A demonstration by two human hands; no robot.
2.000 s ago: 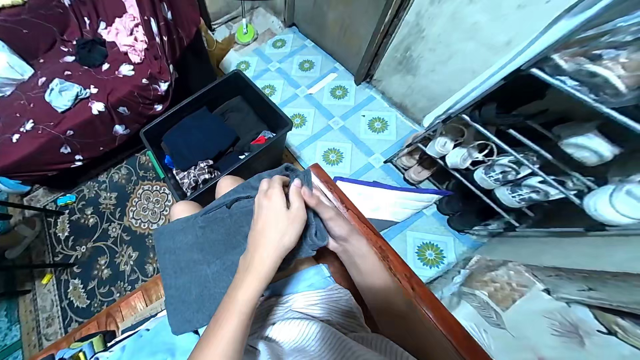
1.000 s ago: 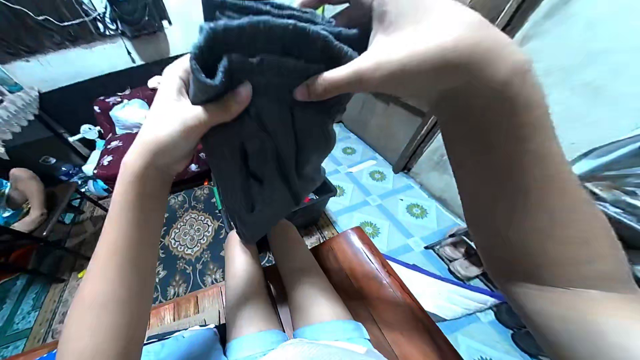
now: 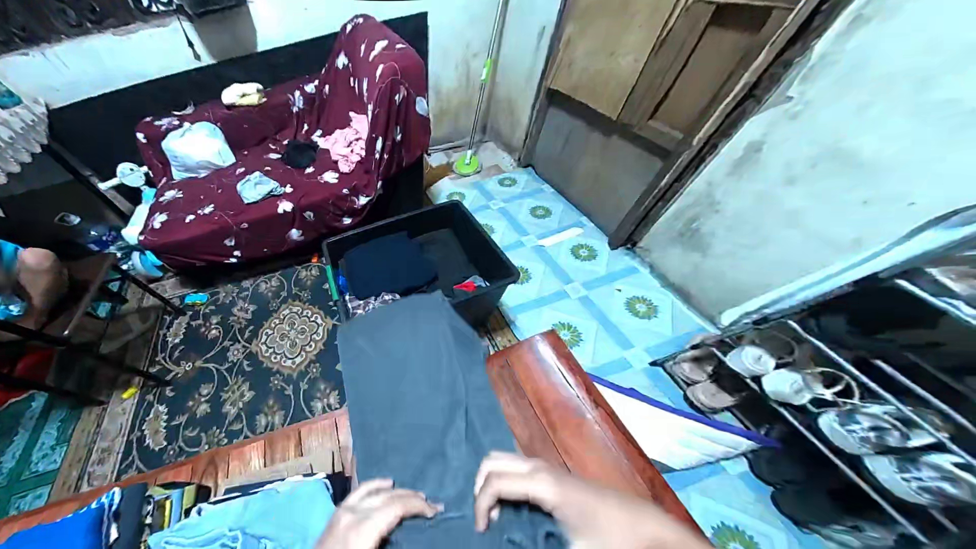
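Observation:
A dark grey cloth garment (image 3: 419, 381) lies lengthwise over my lap, its far end reaching the near rim of a black plastic bin (image 3: 488, 286). My left hand (image 3: 381, 515) grips the garment's near part at the bottom of the view. Beside it, my right hand (image 3: 526, 492), slightly blurred, grips the same cloth, fingers curled. Inside the bin are a folded dark navy cloth (image 3: 389, 265), a patterned cloth and a small red item. Folded clothes, among them a light blue one (image 3: 252, 518), lie at the lower left.
A wooden armrest (image 3: 579, 412) is close on the right, with a shoe rack (image 3: 831, 427) beyond it. A sofa under a maroon floral cover (image 3: 259, 221) stands at the back left. A patterned rug (image 3: 252, 358) covers the floor. Part of a person (image 3: 38, 278) shows at the far left.
The grey garment was bunched up and raised in both hands a second ago; now it is lowered and spread lengthwise. Both hands have come down. The view has shifted.

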